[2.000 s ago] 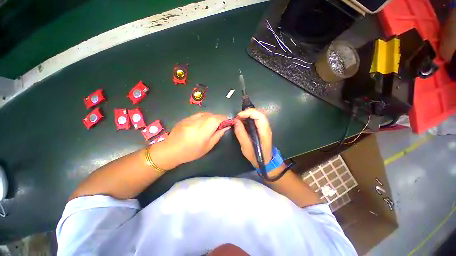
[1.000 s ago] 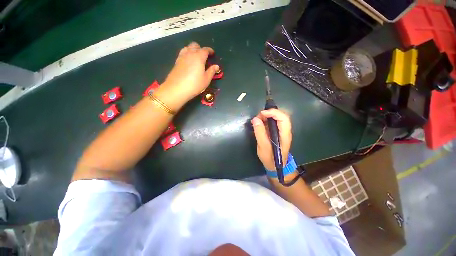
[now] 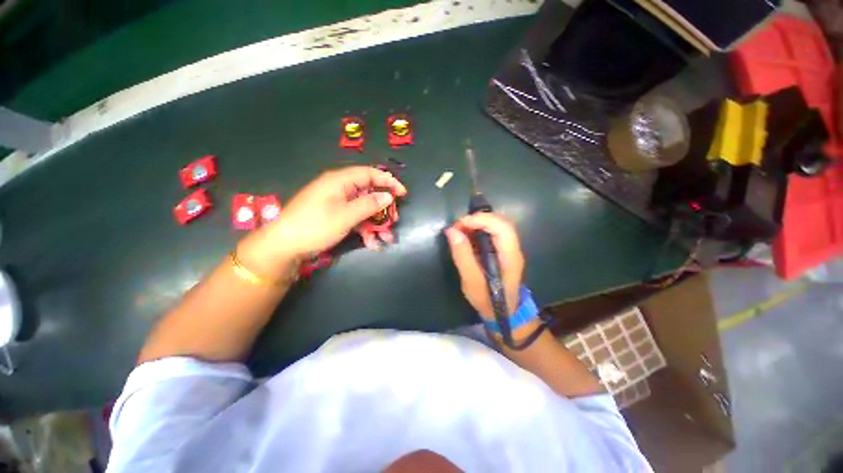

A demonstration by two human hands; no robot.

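Note:
My left hand [image 3: 337, 208] has its fingertips on a red module [image 3: 380, 218] with a gold centre, at the middle of the bench. My right hand [image 3: 488, 263] holds the black soldering iron [image 3: 486, 248], its thin metal tip pointing away from me. Two red modules with gold centres, one at the left [image 3: 352, 131] and one at the right [image 3: 399, 129], lie beyond my left hand. Several red modules with silver discs [image 3: 193, 206] lie at the left. Another red module [image 3: 315, 264] is partly hidden beside my left wrist.
A small white piece [image 3: 444, 179] lies near the iron's tip. At the right are a dark mat [image 3: 555, 139] with thin silver strands, a round tin [image 3: 649, 131], a yellow-topped black stand [image 3: 740, 132] and red trays [image 3: 809, 222]. A gridded tray [image 3: 621, 346] sits in a box below the bench edge.
My left hand has moved back toward me from the far modules, onto a gold-centred module. A second gold-centred module now lies beside the other beyond it. My right hand still holds the iron.

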